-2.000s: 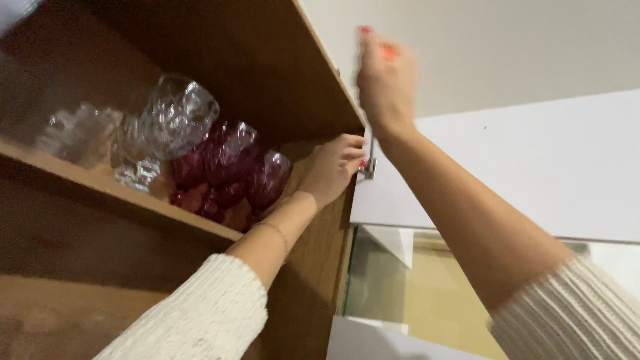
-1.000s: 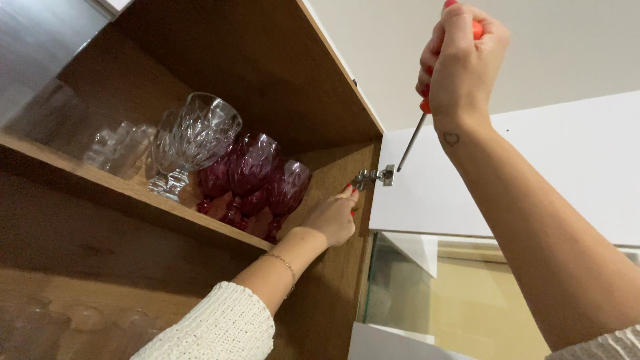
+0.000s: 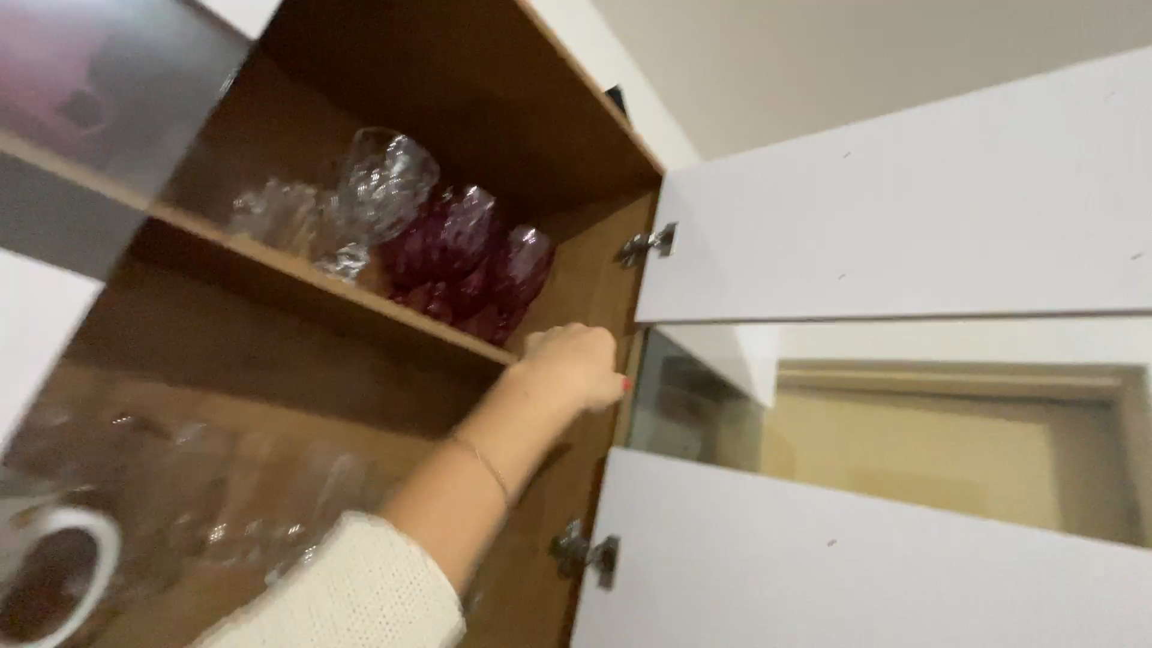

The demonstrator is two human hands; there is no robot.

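My left hand [image 3: 576, 364], in a cream knit sleeve, is at the wooden side panel of a cabinet, by the end of the shelf [image 3: 360, 297]. Its fingers are curled and partly hidden, so I cannot tell whether they hold anything. Above it a metal hinge [image 3: 648, 245] joins the side panel to the white cabinet door [image 3: 891, 198]. A second hinge [image 3: 585, 553] sits lower on the same side, at the white lower part of the door [image 3: 855, 558]. My right hand is out of view, and no screwdriver shows.
Clear stemmed glasses [image 3: 387, 184] and purple goblets [image 3: 450, 243] stand on the upper shelf, left of my hand. More glassware [image 3: 261, 504] and a white round-rimmed item [image 3: 99, 558] are below. A glass pane [image 3: 702, 405] lies between the white door parts.
My right hand, which held an orange-handled screwdriver near the upper hinge, has left the view. My left hand has moved down from that hinge. The view has shifted to take in the lower hinge.
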